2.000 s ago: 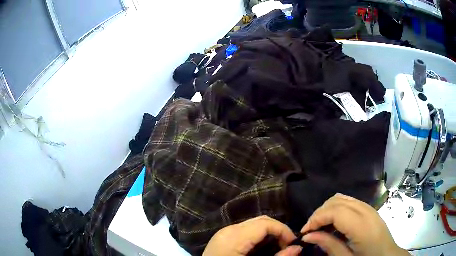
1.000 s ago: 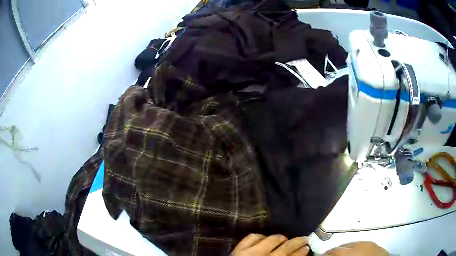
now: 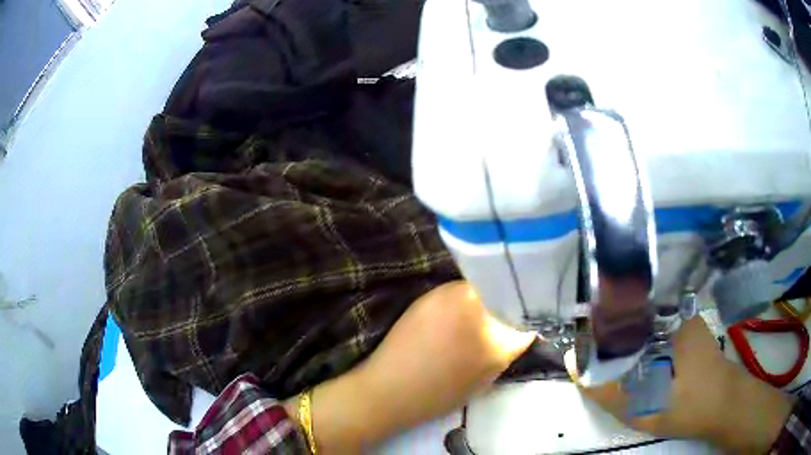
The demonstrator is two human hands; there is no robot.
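Observation:
The plaid garment [image 3: 258,258] lies in a large soft heap left of the sewing machine [image 3: 533,160]. My left hand [image 3: 453,333] reaches from the lower left to the needle area; its fingertips are hidden behind the machine head. A small part of black fabric [image 3: 536,363] shows on the machine bed by the fingertips. My right hand [image 3: 702,382] is right of the needle, partly behind the metal guard and foot parts; its fingertips are hidden. Whether either hand grips the fabric cannot be told.
A dark garment pile [image 3: 267,71] lies beyond the plaid, with a white label [image 3: 402,71] by the machine head. Scissors with red handles [image 3: 770,351] lie right of my right hand. A pale wall [image 3: 62,195] stands at the left.
The view has moved closer to the machine, which now looks larger. My hands have moved from the table's front edge to the needle area, one on each side.

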